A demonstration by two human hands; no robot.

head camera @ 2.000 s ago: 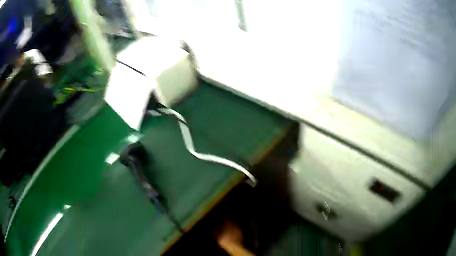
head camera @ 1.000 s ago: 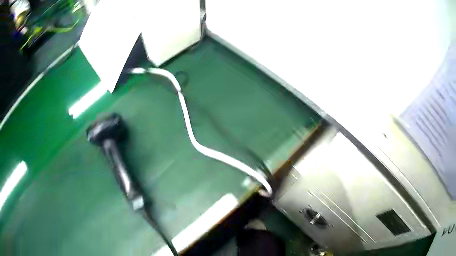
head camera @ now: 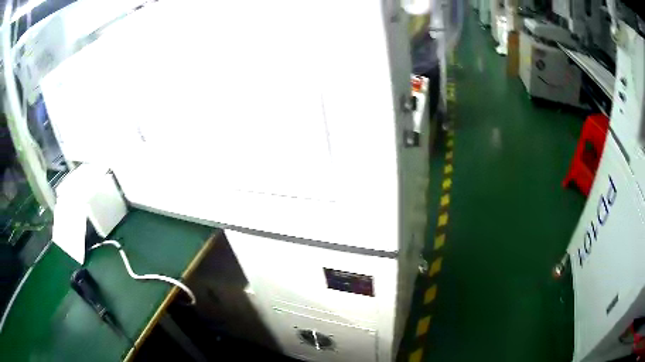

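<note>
A black handheld barcode scanner [head camera: 88, 288] lies on the green mat [head camera: 164, 244] at the lower left, its thin black cord running to the bench's front edge. A white cable [head camera: 134, 272] curves over the mat and hangs past that edge. A white box-shaped device [head camera: 107, 201] stands at the back of the bench, with a white sheet [head camera: 70, 228] leaning against it. Neither my left hand nor my right hand is in the picture.
A large white equipment cabinet [head camera: 247, 127] fills the middle. To its right runs a green floor aisle [head camera: 495, 233] with a yellow-black line [head camera: 444, 198]. A red stool [head camera: 588, 152] and a white machine marked PD101 [head camera: 608, 247] stand at the right.
The view has swung right and widened; the bench and scanner now sit at the lower left, and the aisle and stool have come into view. The blurred hand seen two seconds ago is gone.
</note>
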